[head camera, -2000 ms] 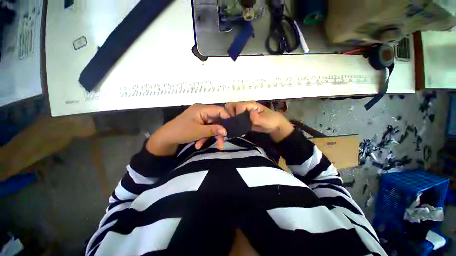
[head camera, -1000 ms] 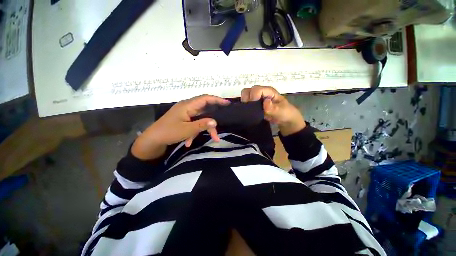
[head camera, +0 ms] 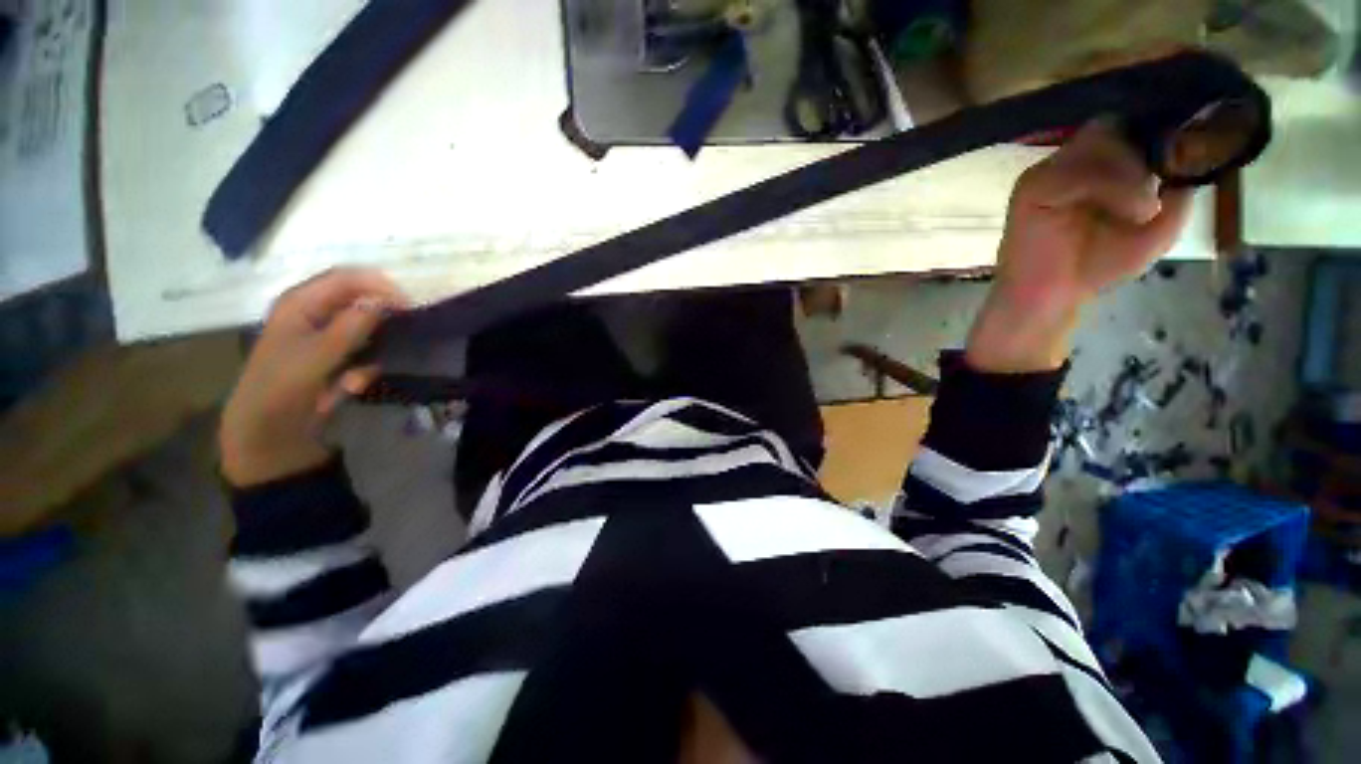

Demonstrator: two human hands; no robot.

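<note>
A long dark strip [head camera: 746, 205] is stretched slantwise between my two hands, above the front edge of the table. My left hand [head camera: 306, 373] holds its lower left end, with a short dark piece sticking out below the fingers. My right hand [head camera: 1087, 224] is raised at the right and holds the strip at a dark coil [head camera: 1212, 138] with a hollow centre. The fingers behind the coil are partly hidden.
On the white table [head camera: 194, 164] lies a wide navy strip [head camera: 321, 127] at the left. Black scissors [head camera: 836, 90] and a small navy piece [head camera: 712, 97] lie on the grey machine bed [head camera: 612, 90]. A blue crate [head camera: 1194, 523] stands on the floor at the right.
My hands have moved far apart, left hand leftward, right hand right and up. The dark strip, gathered between them before, is now stretched long, with a coil at my right hand.
</note>
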